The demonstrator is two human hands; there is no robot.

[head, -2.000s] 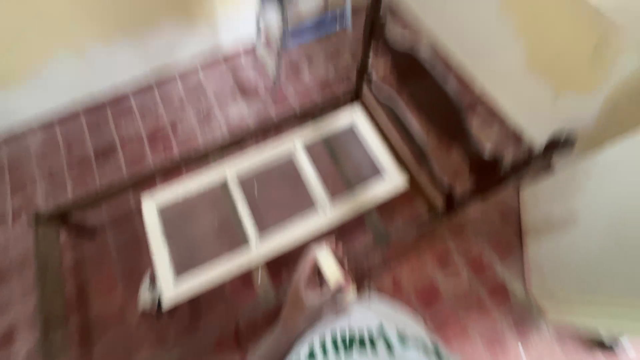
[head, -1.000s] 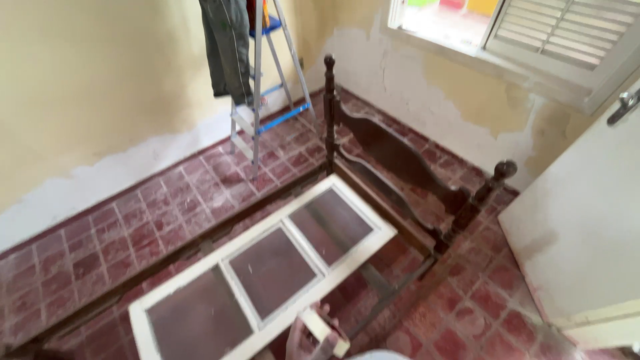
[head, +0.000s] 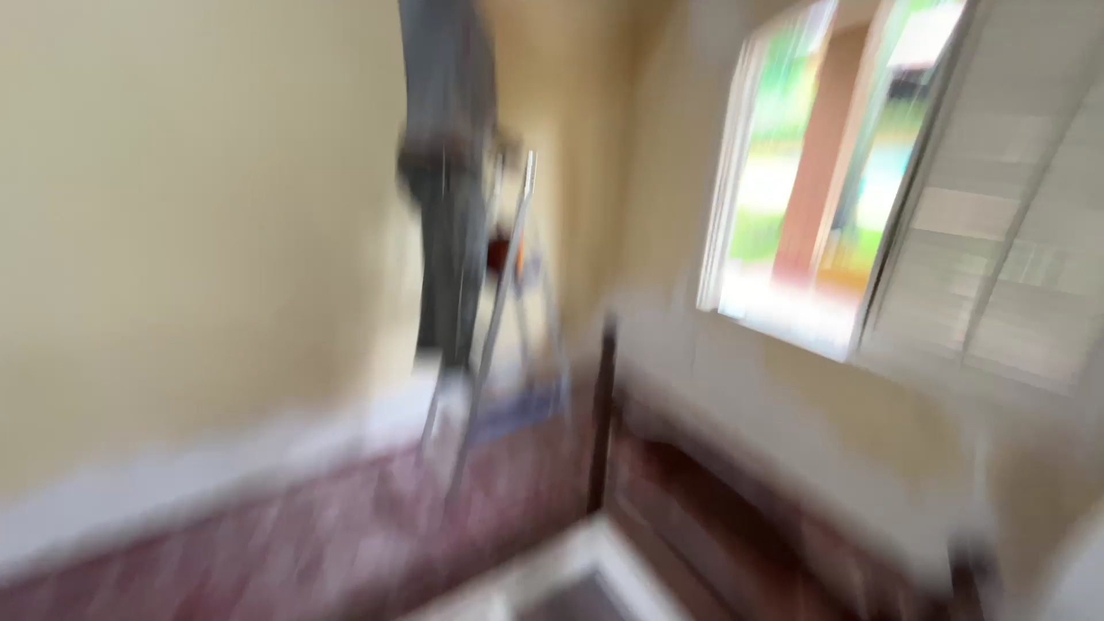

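Note:
Neither of my hands shows in the head view now, and the picture is strongly blurred. At the bottom middle, a corner of a white-framed glazed panel (head: 595,552) lies inside a dark wooden bed frame. One turned bed post (head: 604,414) stands upright behind that corner, and the dark headboard (head: 733,492) runs from it toward the lower right. What my hands hold or touch is hidden.
A person in dark clothes (head: 448,216) is on a metal stepladder (head: 496,345) by the left wall. Reddish floor tiles (head: 285,535) run along that wall. At the right is an open window (head: 802,172) with a louvered shutter (head: 1000,207).
The view has swung up toward the walls and window. A hand with a pale block, seen near the panel's lower edge one second ago, is out of view.

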